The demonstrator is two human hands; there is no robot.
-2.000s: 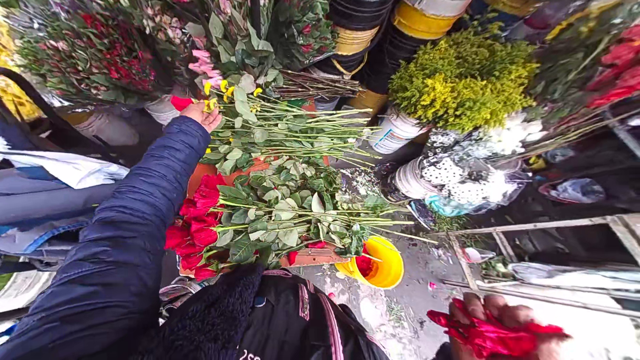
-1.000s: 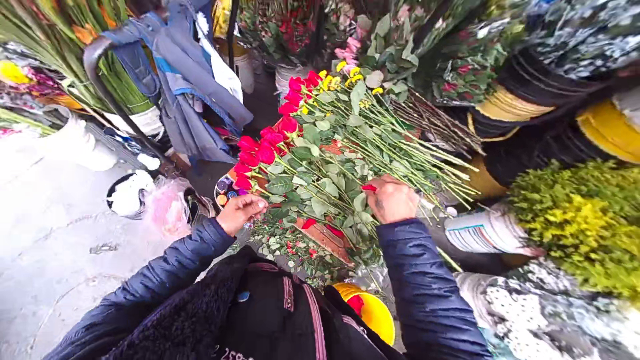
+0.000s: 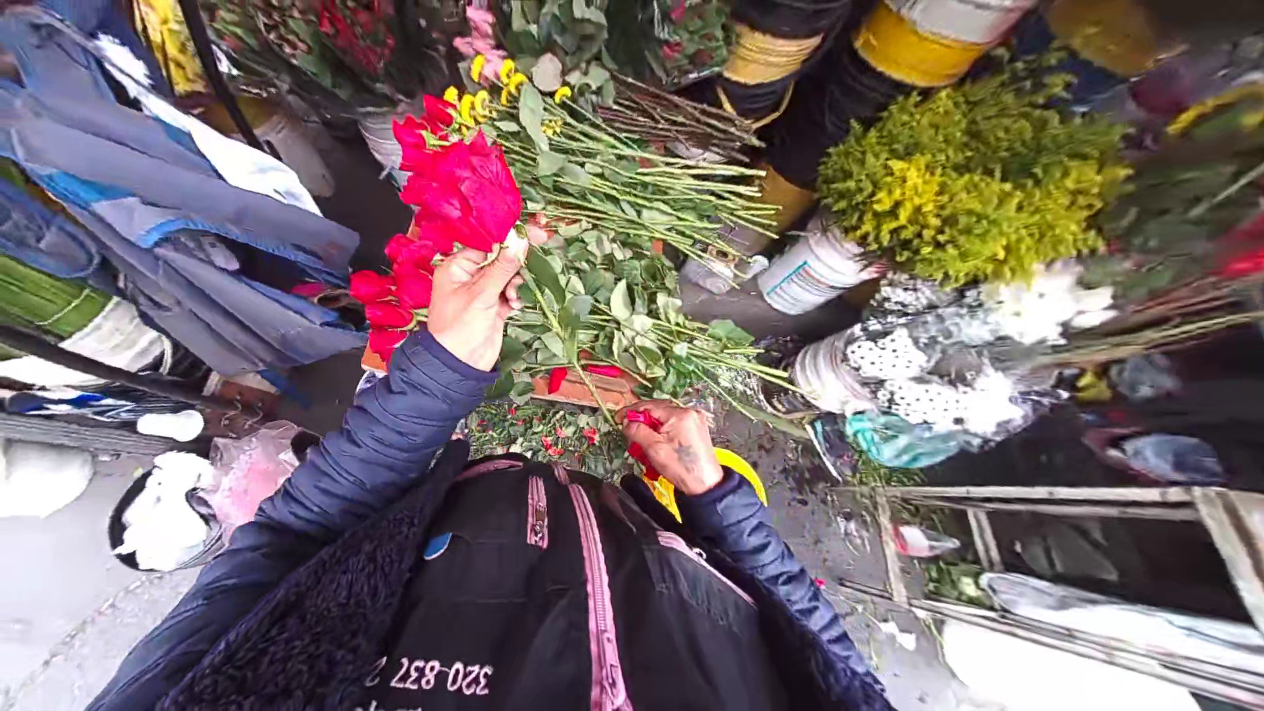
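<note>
My left hand [image 3: 474, 296] holds a red rose [image 3: 462, 193] just under its bloom, up close to the camera. Near the yellow bucket [image 3: 736, 474], my right hand [image 3: 673, 444] is closed on red petals [image 3: 644, 420], and the rose's stem runs down toward it; whether it also grips the stem is hard to tell. Behind my left hand, more red roses [image 3: 390, 296] lie with their blooms to the left. Their leafy stems [image 3: 691, 351] point right, across an orange-red surface [image 3: 588, 388]. Small yellow flowers [image 3: 479, 99] with long green stems lie farther back.
White buckets [image 3: 815, 267] stand at the right, near yellow foliage [image 3: 973, 178] and wrapped white flowers [image 3: 948, 365]. A wooden frame [image 3: 1047, 502] is at the lower right. Blue-grey cloth [image 3: 168, 197] hangs at the left, above a black bucket with white contents [image 3: 163, 523]. Cut leaves [image 3: 533, 430] lie in front.
My left hand now holds up a rose, where a second ago it was by the blooms. My right hand has moved from over the stems to near the yellow bucket. The view has turned.
</note>
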